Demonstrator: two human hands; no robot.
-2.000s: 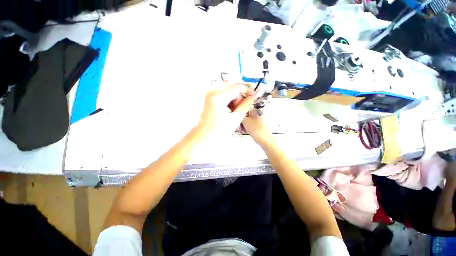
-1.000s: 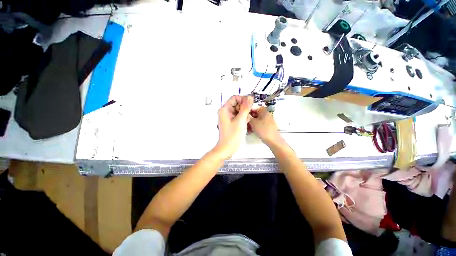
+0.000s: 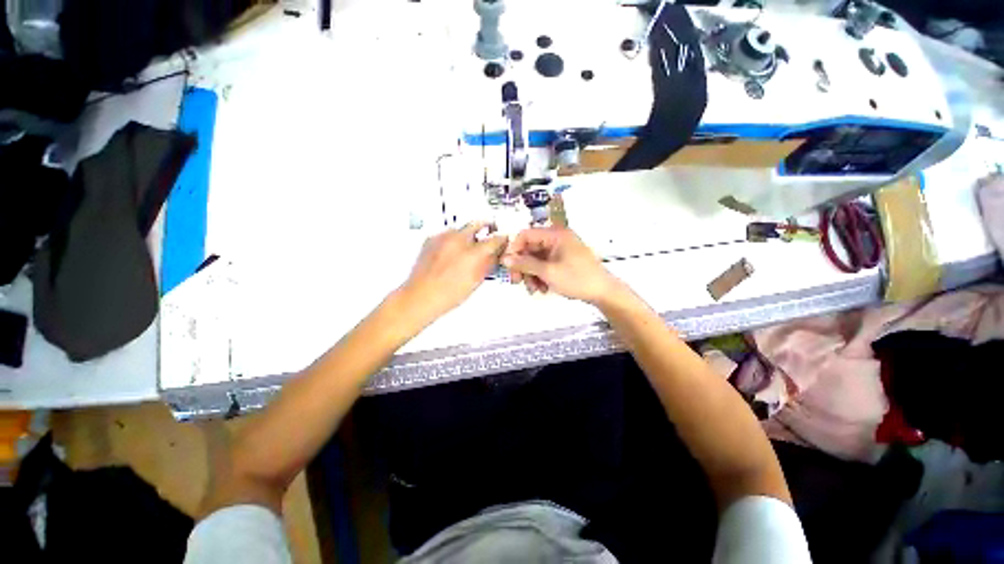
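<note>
The white sewing machine (image 3: 600,94) with a blue stripe stands beyond my hands. Its needle and presser foot area (image 3: 515,196) shows shiny metal parts just past my fingertips. My left hand (image 3: 454,264) and my right hand (image 3: 550,262) meet in front of it, fingertips pinched close together. Something very small and dark shows between the fingertips; I cannot tell what it is. A thin dark line, like thread (image 3: 683,251), runs from near my right hand towards the snips (image 3: 779,231).
Red-handled scissors (image 3: 851,237) and a small brown rectangle (image 3: 730,279) lie at right. A black strip (image 3: 674,88) drapes over the machine. Grey-brown cut pieces (image 3: 97,248) lie left of blue tape (image 3: 189,187). Pink fabric (image 3: 831,369) is below right.
Both hands have moved from up at the needle area to just in front of it, fingertips together. The view has shifted, with the machine head now higher in the picture.
</note>
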